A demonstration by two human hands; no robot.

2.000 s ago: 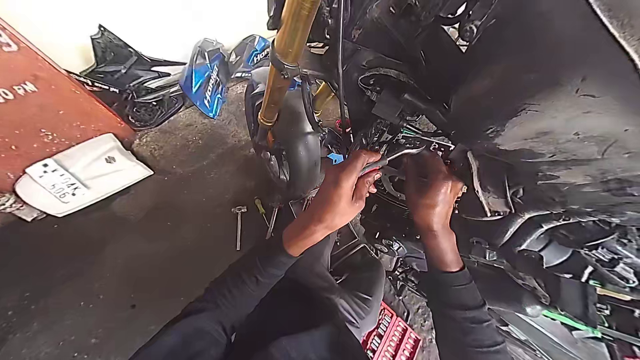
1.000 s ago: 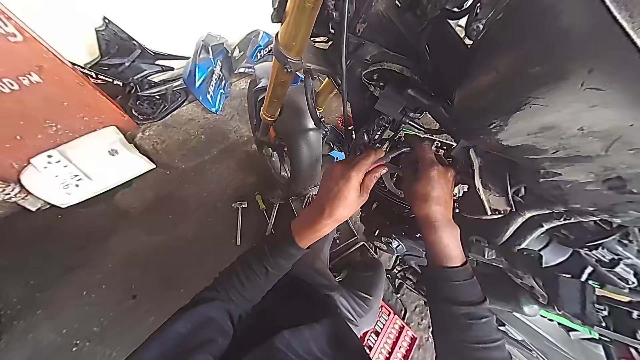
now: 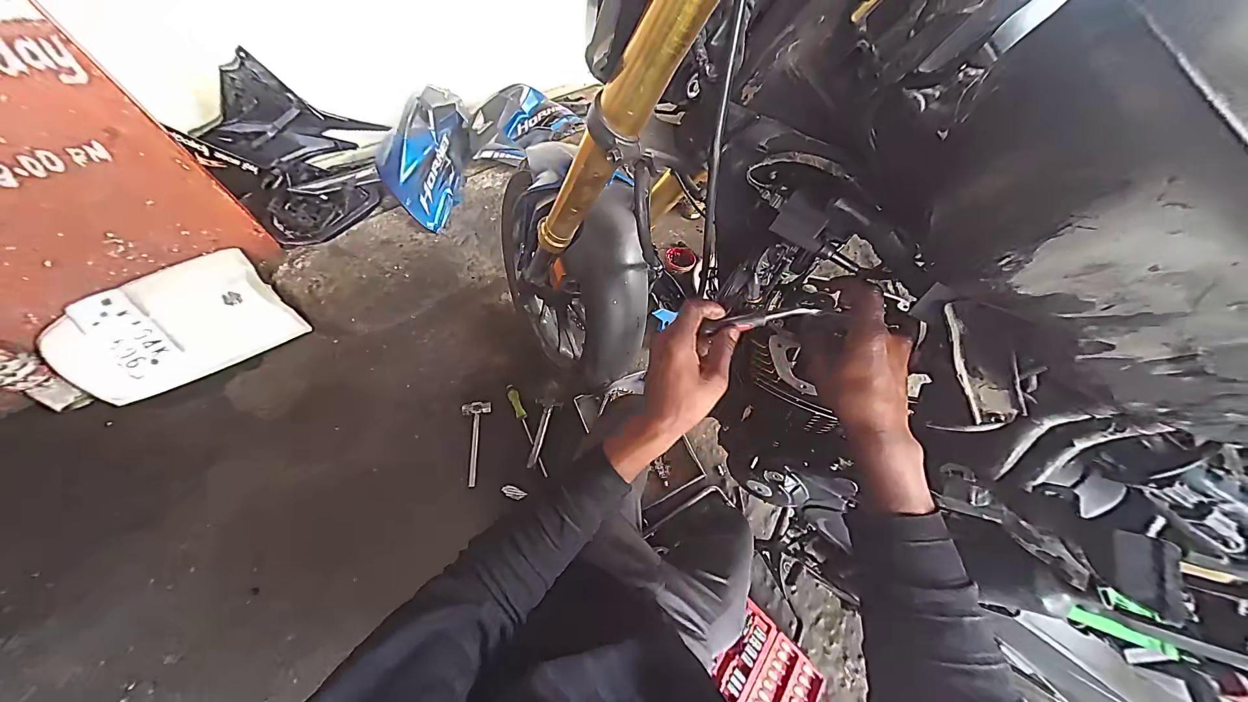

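My left hand (image 3: 687, 375) is closed on one end of a slim metal hand tool (image 3: 775, 318), pinched between thumb and fingers. The tool reaches right to my right hand (image 3: 863, 370), whose curled fingers are at the motorcycle's engine (image 3: 785, 375); what they grip is hidden. Above my hands are cables and a black box-like part (image 3: 799, 222). The gold fork tube (image 3: 634, 97) and the front wheel under its black mudguard (image 3: 609, 283) are to the left of the engine.
On the floor lie a T-handle wrench (image 3: 474, 444), a green-handled screwdriver (image 3: 517, 402), a white panel (image 3: 185, 322) bearing writing and blue fairing panels (image 3: 426, 161). A red socket tray (image 3: 765, 663) is by my leg. Black motorcycle parts (image 3: 1102, 487) are heaped at right.
The slim metal tool shows more plainly between my hands than one second ago. Both hands have stayed at the engine.
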